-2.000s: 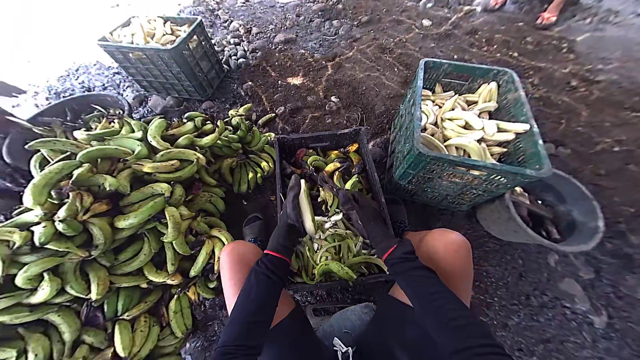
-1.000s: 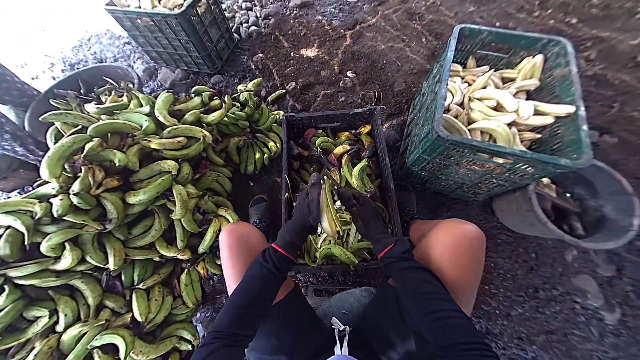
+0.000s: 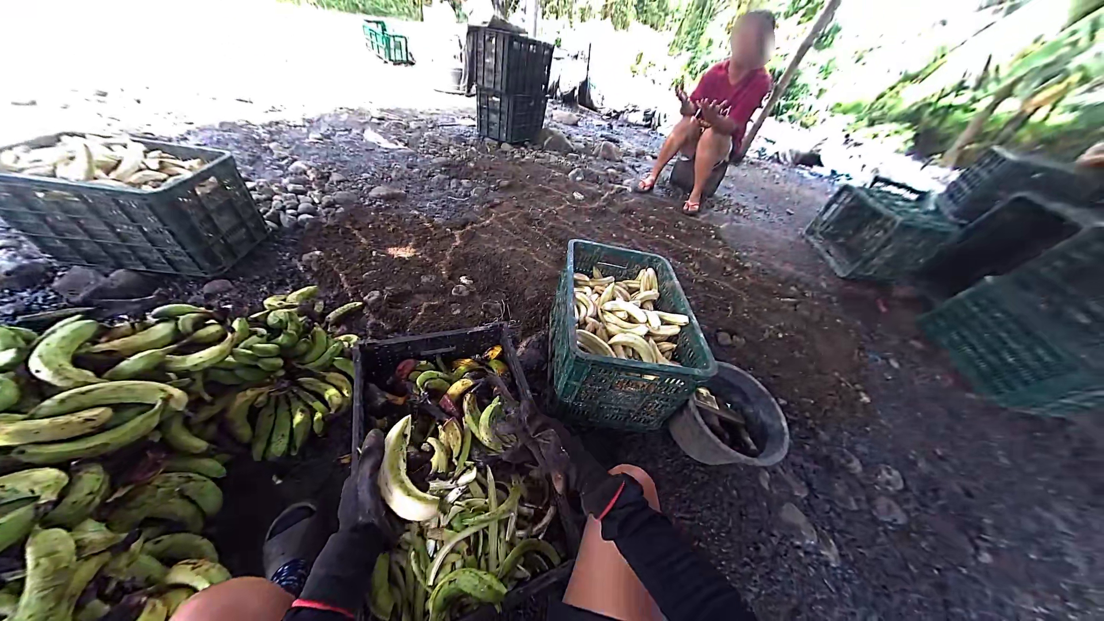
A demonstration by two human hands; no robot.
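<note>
A partly peeled plantain (image 3: 402, 474) rests against my gloved left hand (image 3: 369, 483), which grips it at the left side of a black plastic crate (image 3: 431, 342). My gloved right hand (image 3: 548, 448) is over the crate's right side; its dark fingers blend with the rim, and whether it holds anything is unclear. Green and yellowish peels (image 3: 483, 535) fill the near part of the crate between my knees, with darker, reddish and yellow peels farther back. Unpeeled green plantains (image 3: 95, 414) lie heaped to the left.
A green crate (image 3: 634, 392) of peeled plantains stands to the right, beside a grey tub (image 3: 733, 431). Another filled crate (image 3: 129, 216) is at far left. A person in a red shirt (image 3: 729, 95) sits beyond. Stacked black crates (image 3: 513, 82) and empty green crates (image 3: 880, 228) stand farther off.
The view has tilted up, showing the seated person and more crates. My hands, close together around a plantain a second ago, are now apart, with the plantain at my left hand.
</note>
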